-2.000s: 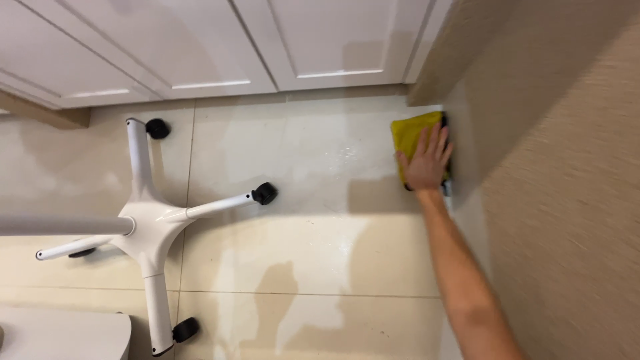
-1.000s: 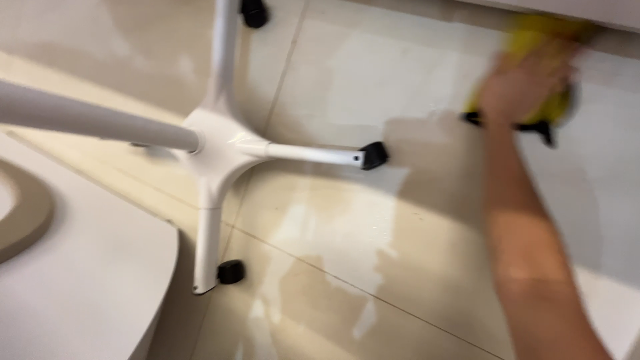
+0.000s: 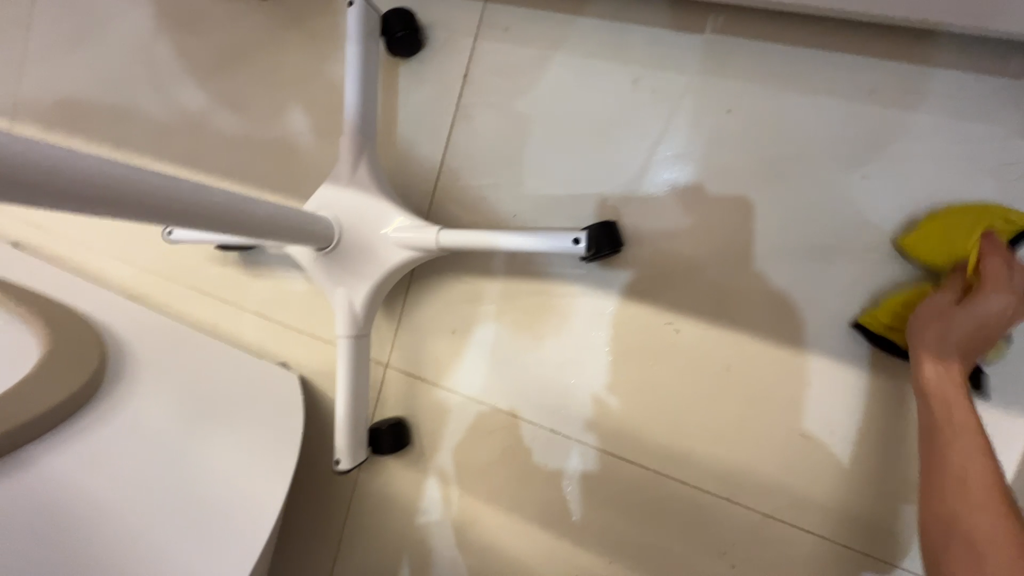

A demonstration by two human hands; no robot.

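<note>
At the right edge of the view, my right hand (image 3: 972, 308) grips a yellow cloth (image 3: 956, 236) with black edging. The cloth is bunched, with one lobe beyond my fingers and another to the left of my wrist. It lies on or just over the glossy beige tiled floor (image 3: 720, 384); contact cannot be told. Part of the cloth and my fingertips run up to the frame's edge and are blurred. My left hand is out of view.
A white wheeled base (image 3: 360, 240) with black casters (image 3: 602, 241) stands left of centre, its pole slanting to the left edge. A white rounded panel (image 3: 184, 400) with a beige ring-shaped part (image 3: 76, 360) fills the lower left. A white cabinet edge (image 3: 920, 12) runs along the upper right.
The cloth lay spread under my flat right hand beside the wall two seconds ago; now it is bunched in my grip. The view has shifted and come closer to the wheeled base.
</note>
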